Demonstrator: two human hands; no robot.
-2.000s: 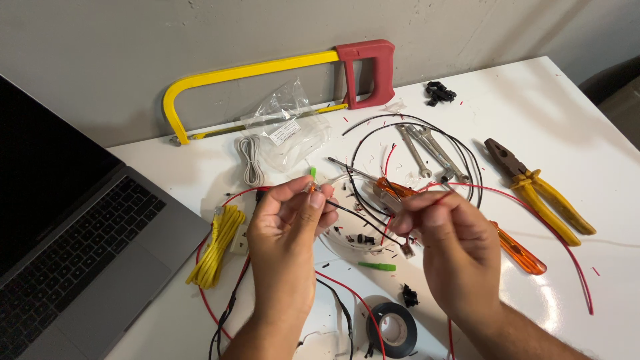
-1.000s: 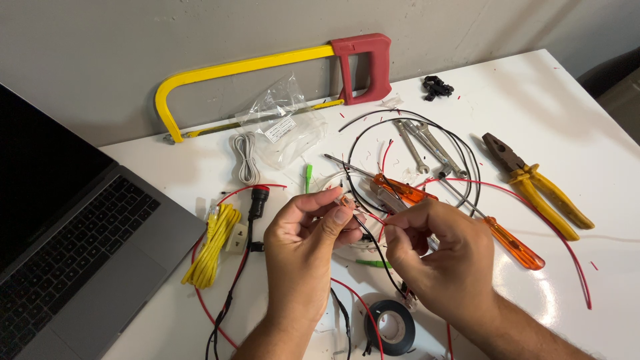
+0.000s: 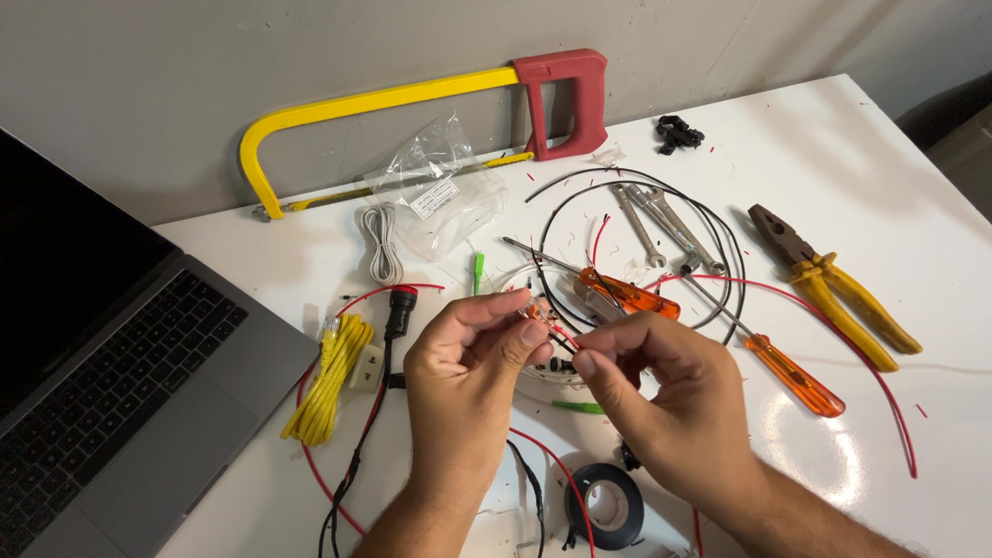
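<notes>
Between the thumb and fingers of my left hand (image 3: 473, 380) is a small clear connector with orange levers (image 3: 536, 311). My right hand (image 3: 666, 387) pinches a red wire (image 3: 568, 338) and a black wire (image 3: 561, 341) close beside it. Both wires run up to the connector; how deep they sit in it cannot be told. Behind the hands lie an orange-handled screwdriver (image 3: 632, 294), a coil of black wire (image 3: 542, 232) and a green strip (image 3: 478, 273). A roll of black electrical tape (image 3: 620, 535) is below, between my forearms.
A laptop (image 3: 155, 434) fills the left side. A yellow cable bundle (image 3: 329, 387) and red-capped black holder (image 3: 401, 310) lie beside it. A hacksaw (image 3: 387, 93) leans at the wall. Wrenches (image 3: 639, 225), combination pliers (image 3: 837, 287) and another screwdriver (image 3: 794, 376) are at the right.
The right hand has come closer to the left, and its fingers now pinch the wires right beside the connector. The left hand still holds its small piece.
</notes>
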